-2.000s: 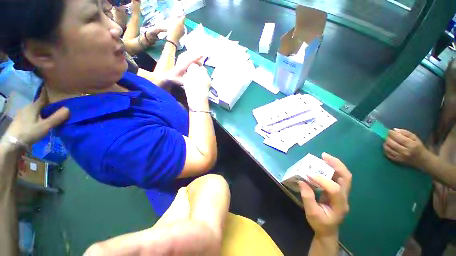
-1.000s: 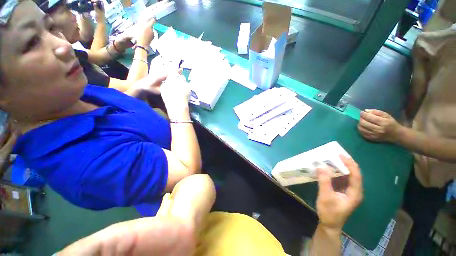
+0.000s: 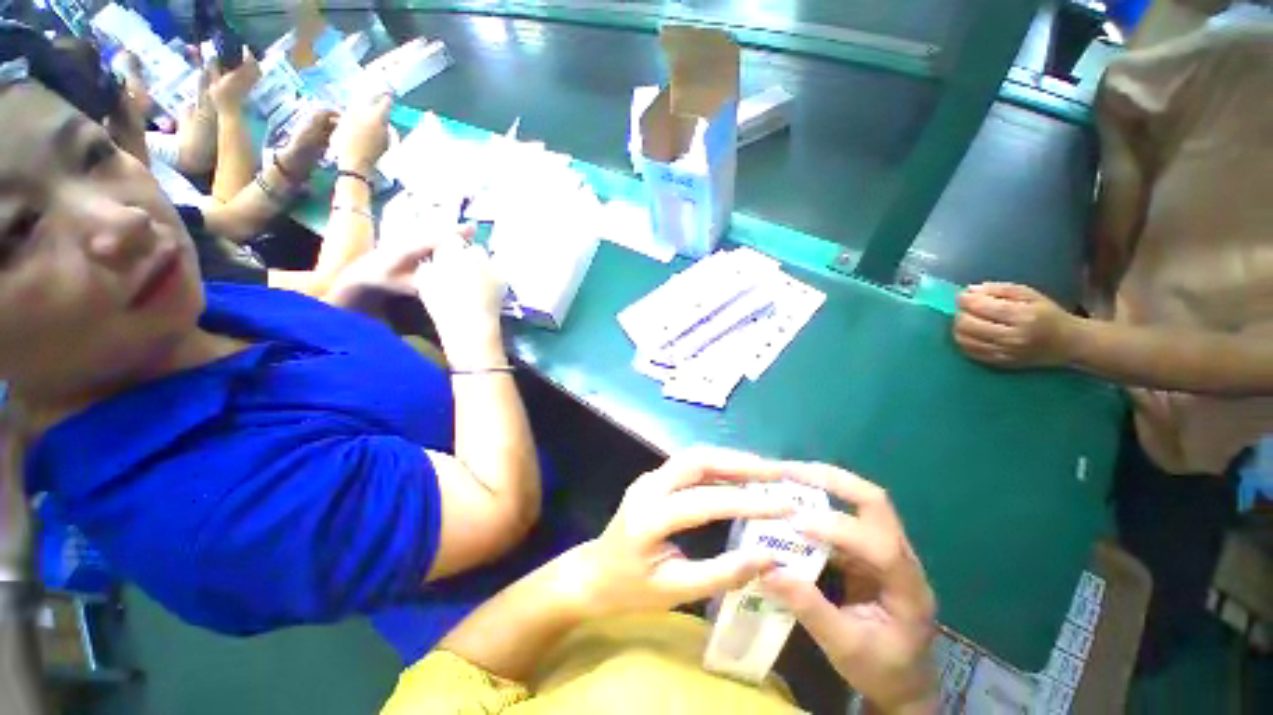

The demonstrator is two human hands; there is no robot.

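Note:
A small white printed carton point(image 3: 761, 636) with dark lettering and a green spot is held close in front of me, over the bench's near edge. My left hand point(image 3: 684, 538) grips its upper left side, fingers over the top. My right hand point(image 3: 866, 580) grips its upper right side. The fingers of both hands hide parts of the carton's upper end. I cannot tell whether its top flap is open.
Flat carton blanks point(image 3: 722, 321) lie fanned on the green bench point(image 3: 921, 433). An open blue-and-white box point(image 3: 687, 182) stands behind them. A person in blue point(image 3: 293, 461) sits at left beside white cartons point(image 3: 552, 259). Another person's hand point(image 3: 1016, 324) rests at the right edge.
My left hand has come onto the carton, which my right hand alone held before. The carton has moved down and left, closer to my body, and now stands more upright. The view has shifted right.

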